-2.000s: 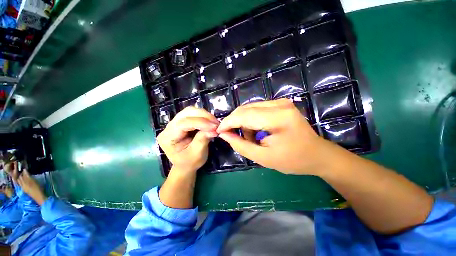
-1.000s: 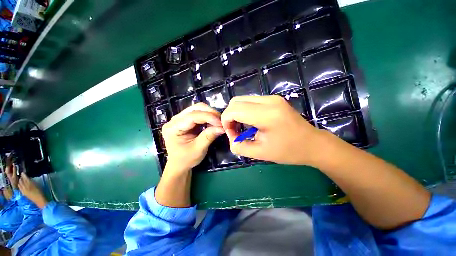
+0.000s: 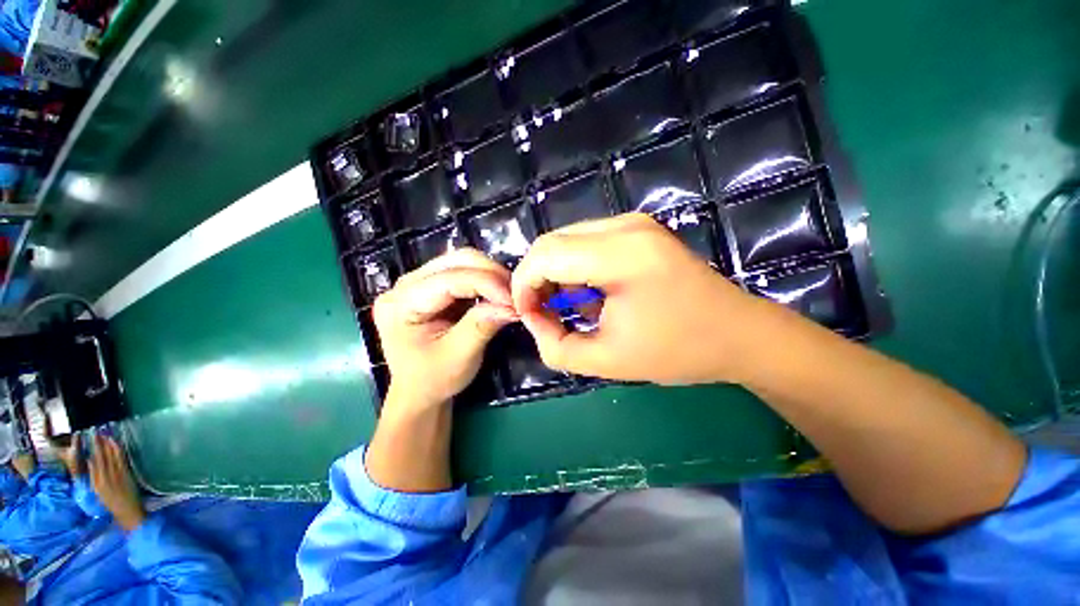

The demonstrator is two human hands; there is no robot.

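My left hand (image 3: 438, 326) and my right hand (image 3: 634, 302) meet at the fingertips over the lower part of a glossy black blister tray (image 3: 764, 136). A slim blue tool (image 3: 576, 300) lies inside the curled fingers of my right hand. My left thumb and fingers are pinched together; whatever is between them is too small or hidden to make out. Small dark units with pale detail sit in the left-hand pockets (image 3: 377, 275) and in one top pocket (image 3: 404, 130). Tiny white bits (image 3: 521, 133) lie on the tray's ribs.
The tray lies on a green bench (image 3: 272, 355) with a white strip (image 3: 225, 237) behind it. Black equipment (image 3: 77, 379) stands at the left, with another person's hands and blue sleeve (image 3: 178, 562) beside it. Clear tubing (image 3: 1042, 296) is at the far right.
The blue tool has turned within my right hand. Both hands stay together at the fingertips. The tray appears slightly further left. The other person's hands at the left have moved.
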